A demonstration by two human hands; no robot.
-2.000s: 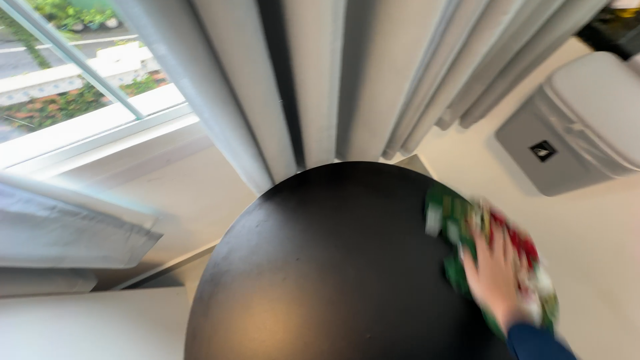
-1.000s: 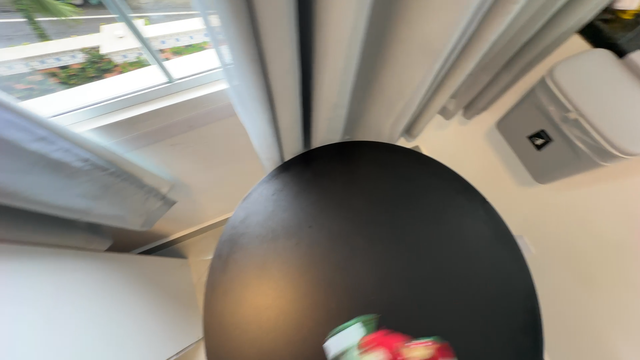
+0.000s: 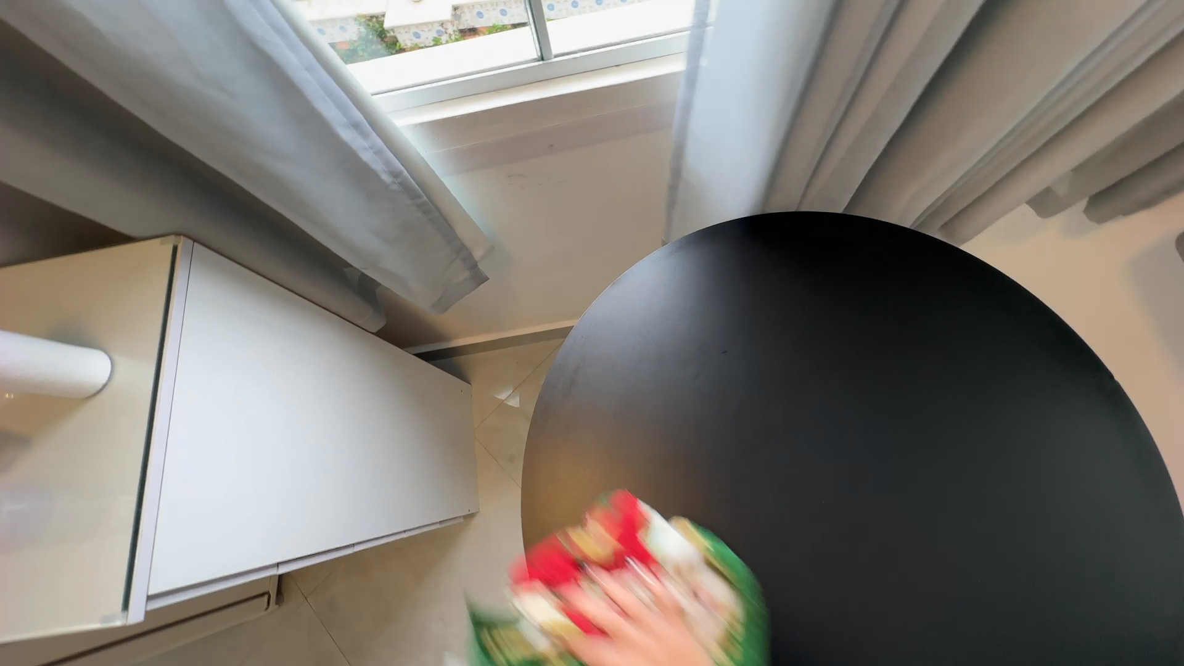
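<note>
One bare hand, which I take as my right hand (image 3: 638,620) from the sleeve and side seen earlier, lies flat and blurred on a red, green and white patterned cloth (image 3: 731,564). The cloth is bunched on the lower left edge of a round black tabletop (image 3: 860,416), and part of it hangs past the rim. The fingers are spread over the cloth and press on it. My left hand is out of the frame.
A white cabinet (image 3: 314,435) with a glass-topped section (image 3: 83,462) and a white cylinder (image 3: 55,363) stands at left. Grey curtains (image 3: 351,148) hang by the window (image 3: 546,55). Tiled floor (image 3: 398,573) shows between cabinet and table.
The hand and the cloth have moved from the table's right edge, past its near side, to its lower left edge. The view has swung left, bringing more of the cabinet in.
</note>
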